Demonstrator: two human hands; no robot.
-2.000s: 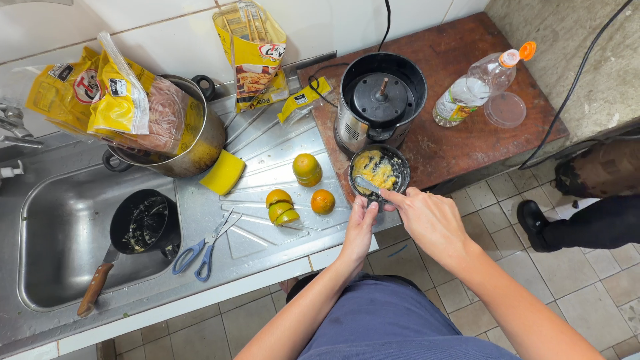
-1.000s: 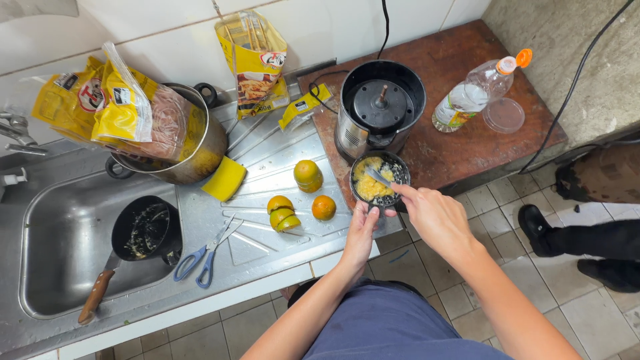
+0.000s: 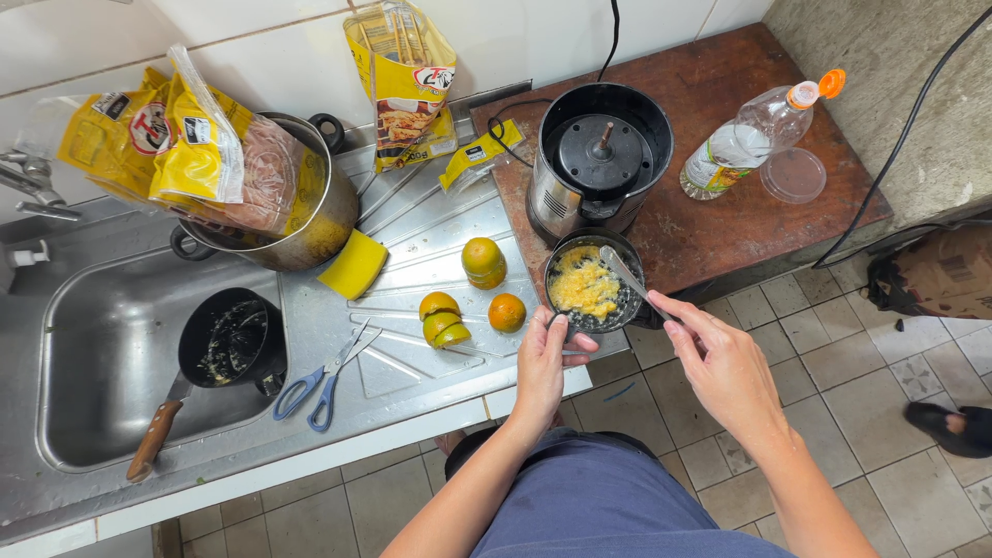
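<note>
My left hand [image 3: 549, 358] grips the near rim of a round black strainer [image 3: 629, 256], which holds wet yellow pulp [image 3: 585, 285]. A metal spoon [image 3: 622, 271] is in my right hand [image 3: 717, 360], its bowl over the right part of the pulp. Just behind the strainer stands a steel and black appliance base, seemingly a juicer [image 3: 601, 155], with a bare central spindle. Left of my hands on the steel drainboard lie squeezed citrus halves, some stacked [image 3: 483, 263], some leaning together [image 3: 442, 319], and one orange piece [image 3: 507, 313].
Blue-handled scissors [image 3: 323, 380], a yellow sponge [image 3: 353, 264] and a large pot [image 3: 337, 209] with packaged meat are on the drainboard. A black bowl [image 3: 232, 337] and knife [image 3: 159, 426] are at the sink. An open plastic bottle [image 3: 732, 159] and clear lid [image 3: 793, 176] occupy the wooden board. A person's foot [image 3: 953, 426] shows at right.
The spoon has shifted within the strainer, from the left side of the pulp to its right. My left hand keeps its hold. The other person's feet have moved at the right edge.
</note>
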